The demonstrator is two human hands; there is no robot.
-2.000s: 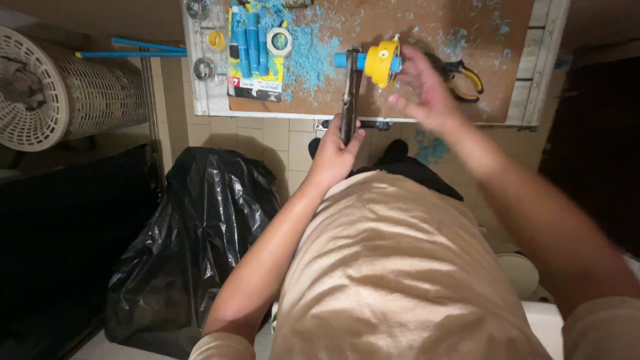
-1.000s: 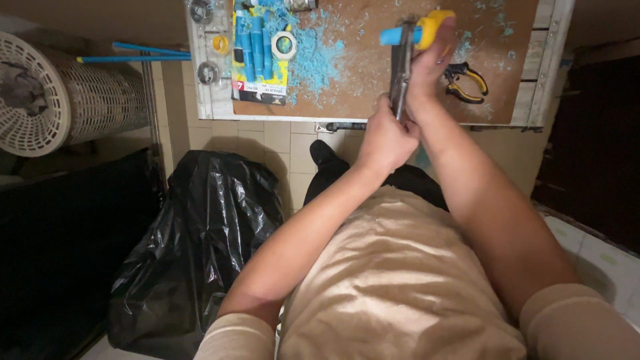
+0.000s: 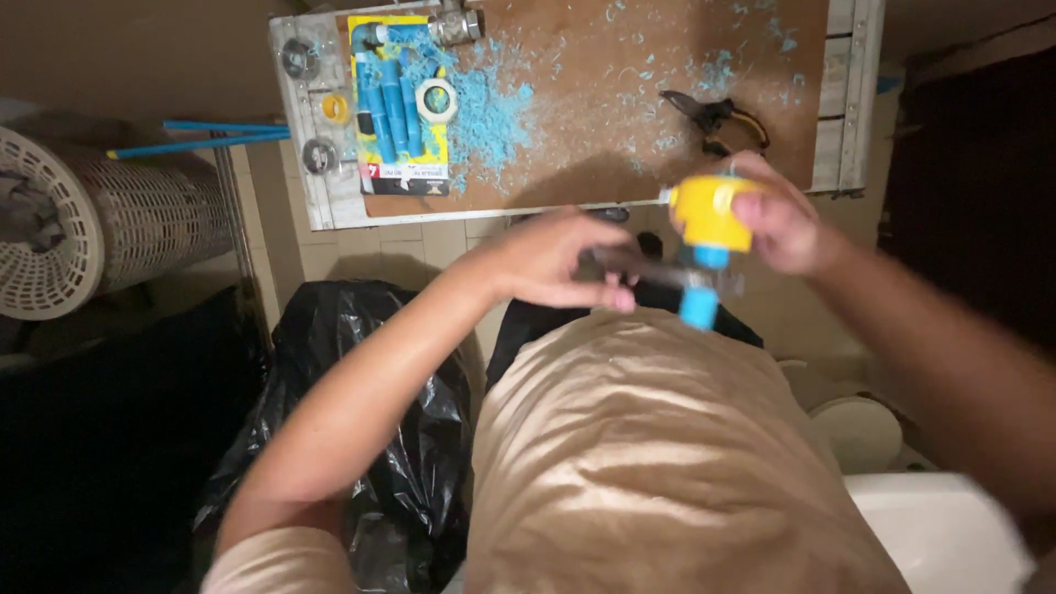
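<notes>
My right hand point(image 3: 780, 219) grips a yellow cylindrical fitting point(image 3: 714, 213) just beyond the table's front edge. A light-blue plastic pipe point(image 3: 699, 307) comes out of the fitting toward my body. Clamped or lying across that pipe is a dark metal tool point(image 3: 652, 268), blurred, perhaps locking pliers. My left hand point(image 3: 577, 260) is around the tool's handle end, with its fingers partly curled; how firmly they hold it is unclear. On the table, black pruning-shear-like pliers point(image 3: 718, 120) with yellow-and-black handles lie close beyond my right hand.
The brown board point(image 3: 577, 157) bears blue shavings point(image 3: 491, 120), several blue pipe pieces point(image 3: 392, 107), a white ring nut point(image 3: 436, 101) and a metal valve point(image 3: 456, 27). Clear packaging and a yellow ring point(image 3: 335, 108) lie at left. A black plastic bag point(image 3: 355, 322) and a plastic basket point(image 3: 148, 214) stand left.
The yellow fitting, pipe and metal tool have come from over the board to nearer my body. The blue pipe, which pointed left, now points toward me.
</notes>
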